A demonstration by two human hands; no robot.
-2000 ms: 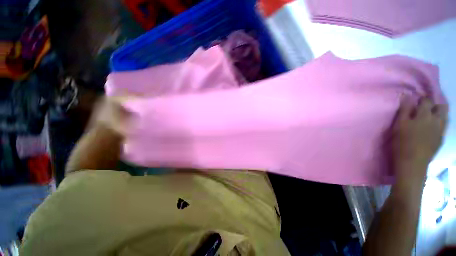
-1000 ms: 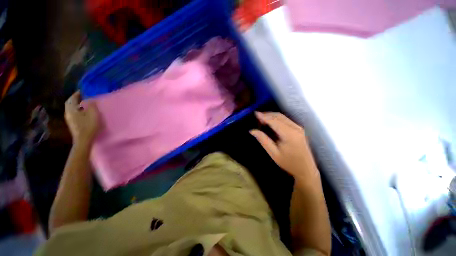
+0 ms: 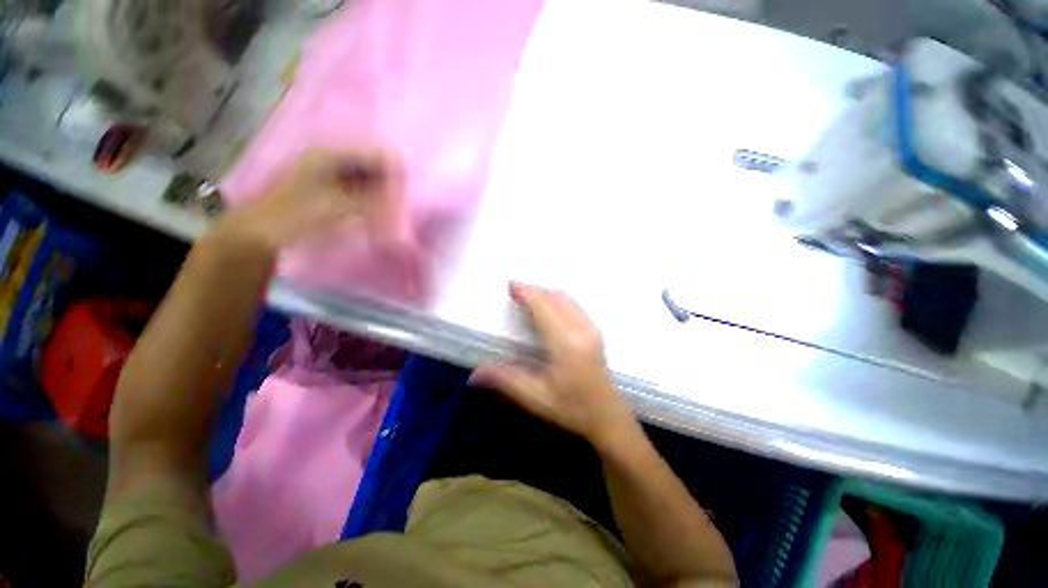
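Pink cloth panels (image 3: 460,80) lie on the white table at the left of the machine, reaching its front edge. My left hand (image 3: 333,201) is over the cloth near that edge, blurred, with fingers bent down; whether it grips the cloth cannot be told. My right hand (image 3: 563,362) rests at the table's front edge, right of the cloth, fingers apart and holding nothing. Another pink piece (image 3: 305,459) lies in the blue crate (image 3: 397,442) below the table edge.
The white sewing machine head (image 3: 862,149) with a blue stripe stands at the right. A black block (image 3: 939,304) sits by its needle area. A green basket (image 3: 822,534) with scraps is below right. A red object (image 3: 86,368) is at lower left.
The view has swung from the crate to the tabletop. The pink piece carried to the crate now lies there, and my left hand has left it for the table cloth. My right hand has moved onto the table edge.
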